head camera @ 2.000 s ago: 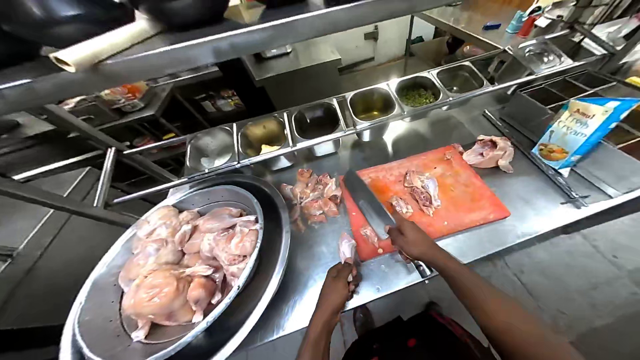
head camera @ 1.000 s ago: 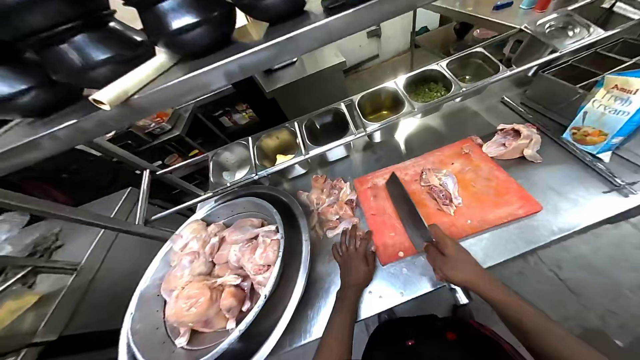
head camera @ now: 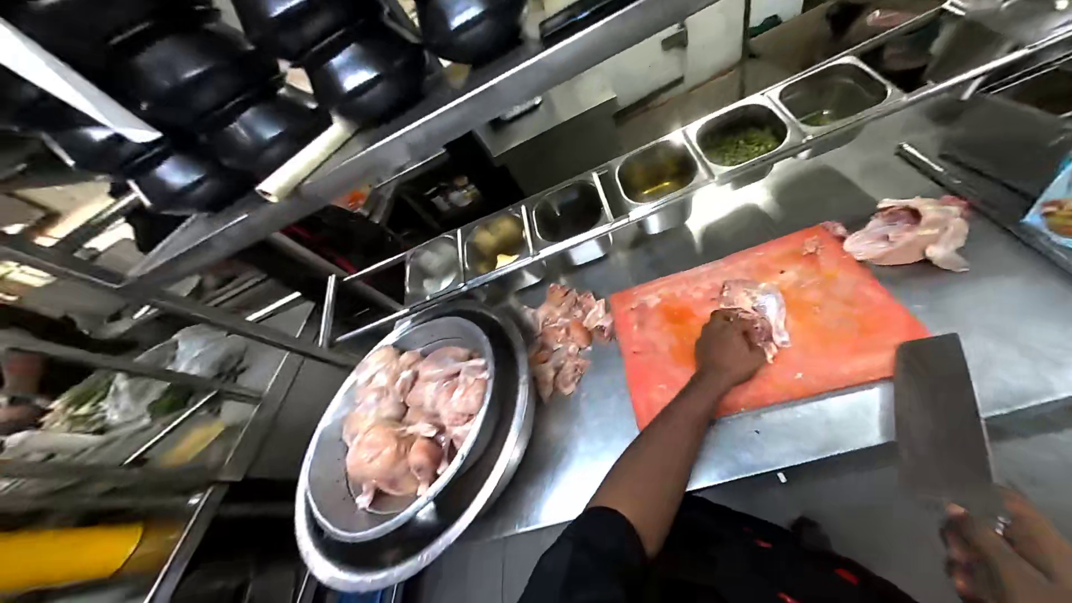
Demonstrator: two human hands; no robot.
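My left hand (head camera: 730, 352) grips a raw chicken piece (head camera: 760, 314) on the red cutting board (head camera: 670, 368); its fingertips are partly hidden. At the lower right, my right hand (head camera: 1001, 544) is closed round the handle of a cleaver (head camera: 938, 410), whose broad blade points up, off the board's near right corner. Cut chicken pieces (head camera: 565, 335) lie in a pile on the steel counter, left of the board. Another large chicken piece (head camera: 909, 233) rests on the counter beyond the board's far right corner. Whole raw chickens (head camera: 410, 427) fill a metal bowl (head camera: 325, 494) at the left.
A row of steel containers (head camera: 657, 174) runs along the counter's back, one holding chopped greens (head camera: 741, 144). Above it passes a steel shelf rail (head camera: 502, 92) with black pots (head camera: 368, 71) and a pale roll (head camera: 306, 159). A blue and white packet (head camera: 1057, 205) is at the right edge.
My left hand has moved from beside the cut pile onto the chicken piece on the board. My right hand has taken the cleaver off the board to the right.
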